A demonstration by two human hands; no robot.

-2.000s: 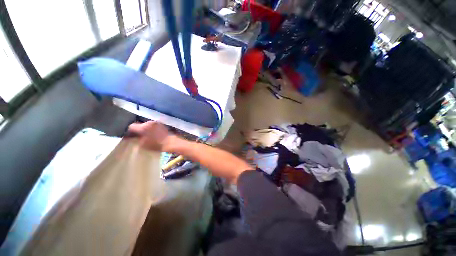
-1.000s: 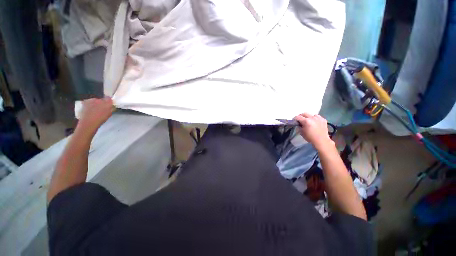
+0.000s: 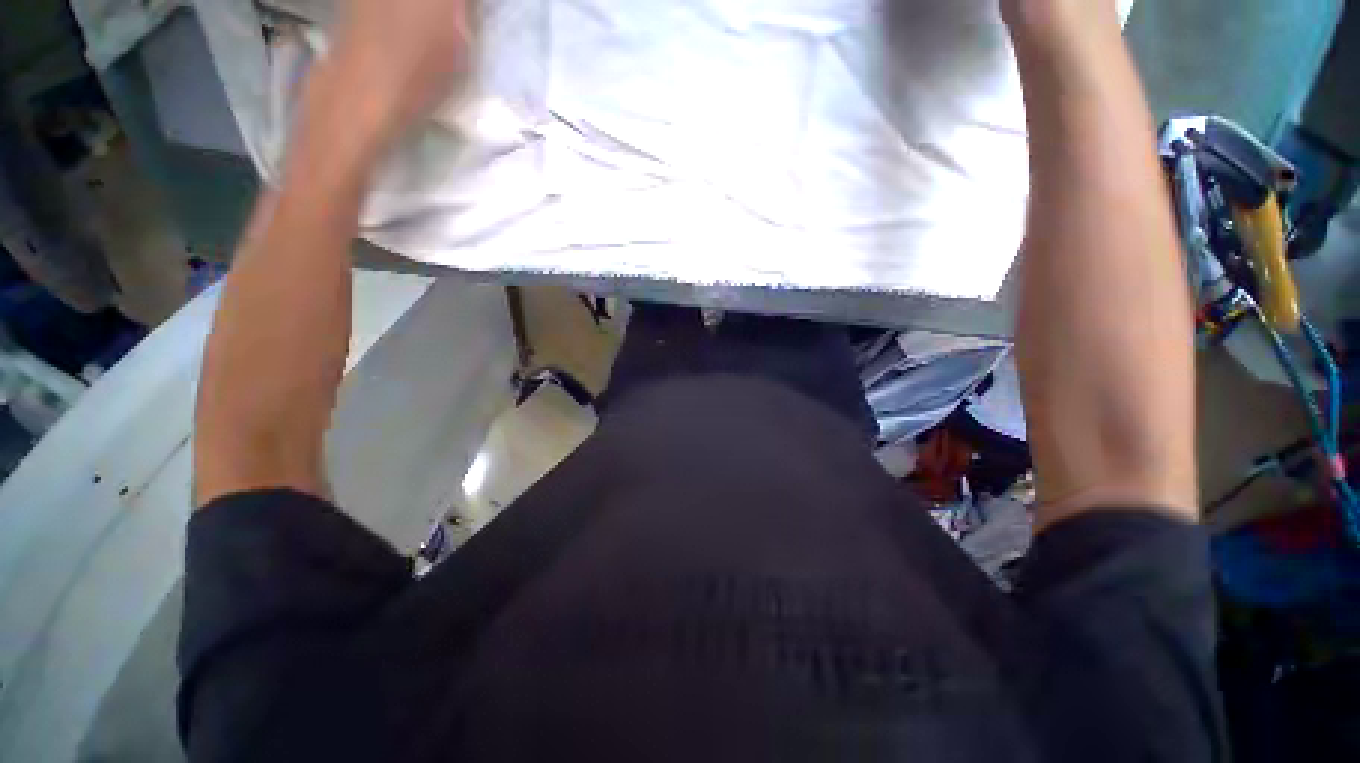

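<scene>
A large off-white cloth (image 3: pixel 716 164) lies creased over the padded ironing table, its near edge running along the table's front edge. My left hand (image 3: pixel 410 38) is at the top left over the cloth, blurred and cut off by the picture's top edge. My right hand (image 3: pixel 1052 12) is at the top right, almost wholly cut off by the top edge. The fingers of both hands are hidden or blurred, so their grip on the cloth cannot be told.
A steam iron with a yellow handle (image 3: pixel 1265 261) and blue hose stands at the table's right end. A white table (image 3: pixel 134 432) is at the lower left. A heap of fabric scraps (image 3: pixel 947 403) lies on the floor beyond the table's front edge. Blue and red items are at the far right.
Both hands have moved from the cloth's near edge forward to the top of the view. The cloth has shifted forward and now lies on the table, showing the table's front edge.
</scene>
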